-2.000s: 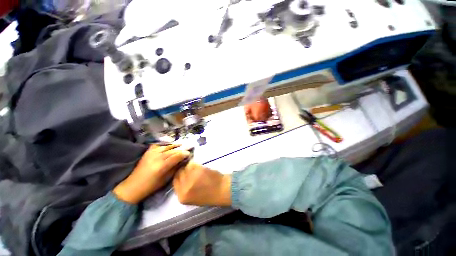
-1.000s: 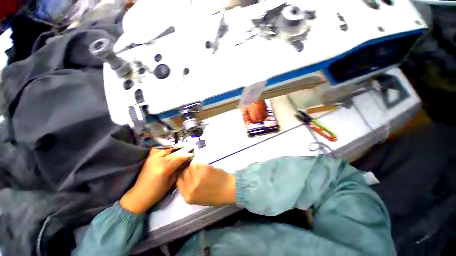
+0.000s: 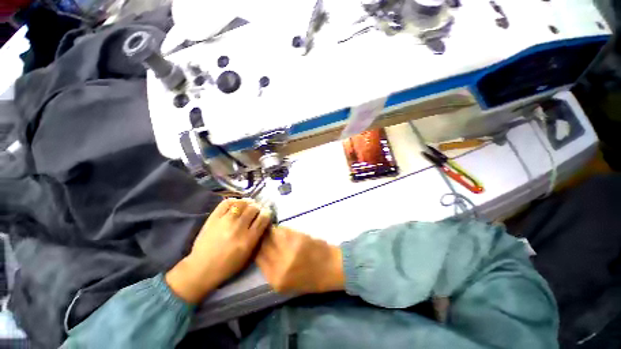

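A large dark grey garment (image 3: 102,163) lies heaped left of the needle and over the table edge. My left hand (image 3: 228,242) is bent over the garment's edge just in front of the presser foot area (image 3: 252,184). My right hand (image 3: 296,259) is closed beside it, its fingers touching my left hand. A small pale strip (image 3: 264,206) shows at my left fingertips. The cloth between my hands is mostly hidden by my fingers. The white sewing machine head (image 3: 299,75) stands above, with a blue stripe.
A smartphone (image 3: 370,154) with a bright picture lies under the machine arm. Right of it are red and yellow-green snips (image 3: 463,176) and a thin grey cord (image 3: 457,201). A dark display panel (image 3: 545,71) is on the machine. Black cloth (image 3: 579,238) lies at the far right.
My hands remain close together, with my left hand now flatter over the cloth and a pale strip showing more at its fingertips. The whole view has shifted slightly.
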